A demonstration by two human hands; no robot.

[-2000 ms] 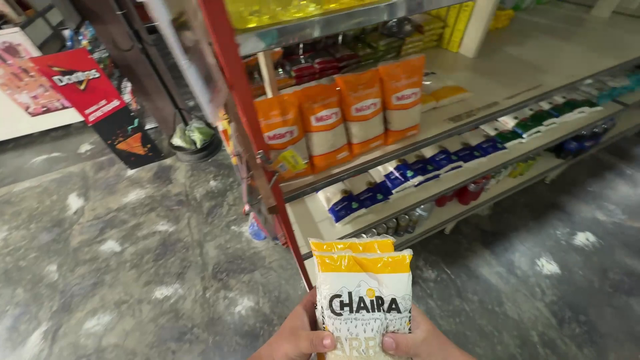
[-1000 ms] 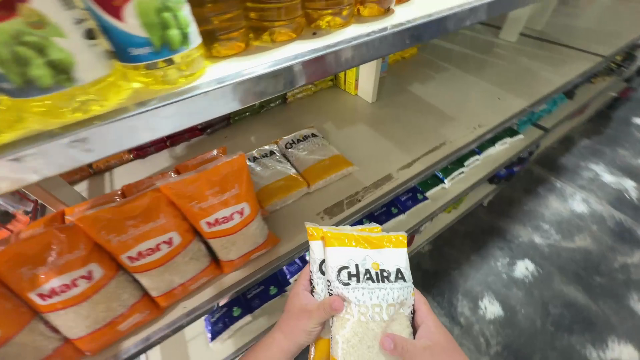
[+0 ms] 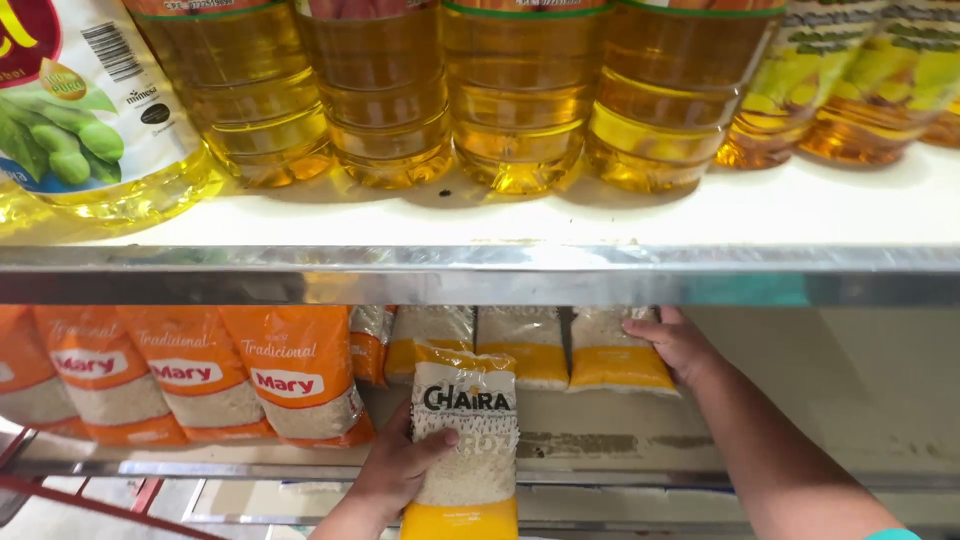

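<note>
My left hand (image 3: 409,457) holds a Chaira rice bag (image 3: 465,442) upright in front of the middle shelf, thumb across its face. Farther in, my right hand (image 3: 671,341) grips the right side of another yellow-and-clear rice bag (image 3: 619,356) at the back of that shelf; the top of this bag is hidden by the upper shelf. Two similar bags stand to its left, one of them a yellow-bottomed rice bag (image 3: 523,352), the other partly behind the held bag. Orange Mary rice bags (image 3: 289,375) form a row at the left.
The metal-edged upper shelf (image 3: 480,281) crosses the view above my hands and bears several oil bottles (image 3: 517,112). The front edge of the middle shelf (image 3: 622,478) runs below them. Red metal bars (image 3: 97,506) are at the lower left.
The view has moved close to the shelves. My right hand has left the bags held in front and now grips a bag on the shelf. My left hand now holds one visible bag.
</note>
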